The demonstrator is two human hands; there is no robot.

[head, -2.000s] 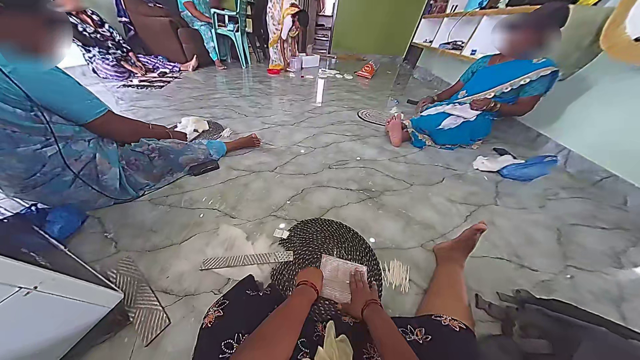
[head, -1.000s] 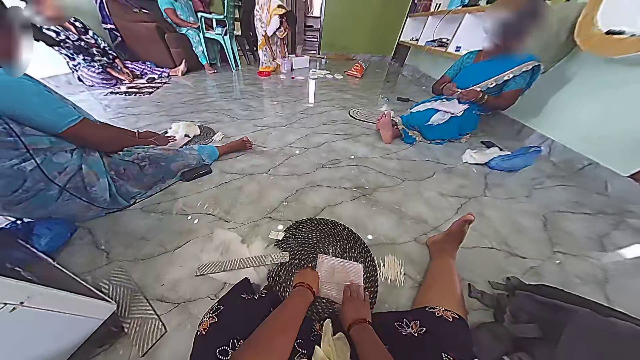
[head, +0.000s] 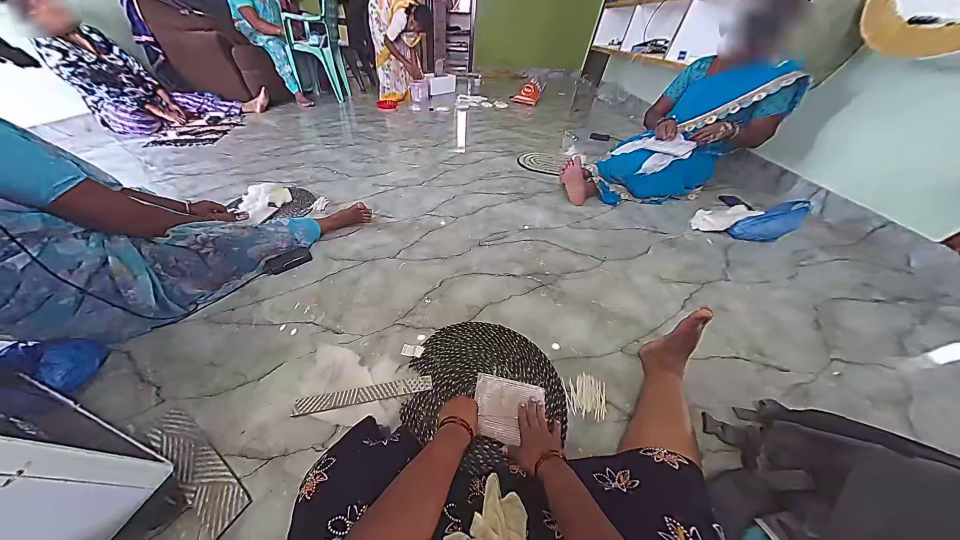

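Note:
A pale, finely ribbed rectangular sheet [head: 504, 397] lies on a round dark woven mat [head: 480, 345] in front of me. My left hand [head: 457, 417] is curled at the sheet's lower left edge; whether its fingers grip anything is hidden. My right hand [head: 536, 433] rests on the sheet's lower right part, fingers spread and pointing forward. Right of the mat lies a bunch of thin white sticks [head: 587, 396]. A flat patterned strip [head: 362, 396] reaches from the left onto the mat's edge, with white fluffy material [head: 341, 369] beneath it. Cream cloth [head: 496, 514] sits in my lap.
A white cabinet [head: 75, 472] and a striped panel [head: 201, 476] stand at the lower left. Dark cloth [head: 840, 472] lies at the lower right. A person sits at the left with white cloth [head: 264, 201], another at the right beside a blue bag [head: 772, 221]. Others are farther back.
My right hand has moved up onto the sheet's lower right part from its lower edge a second ago. The sheet stays on the mat.

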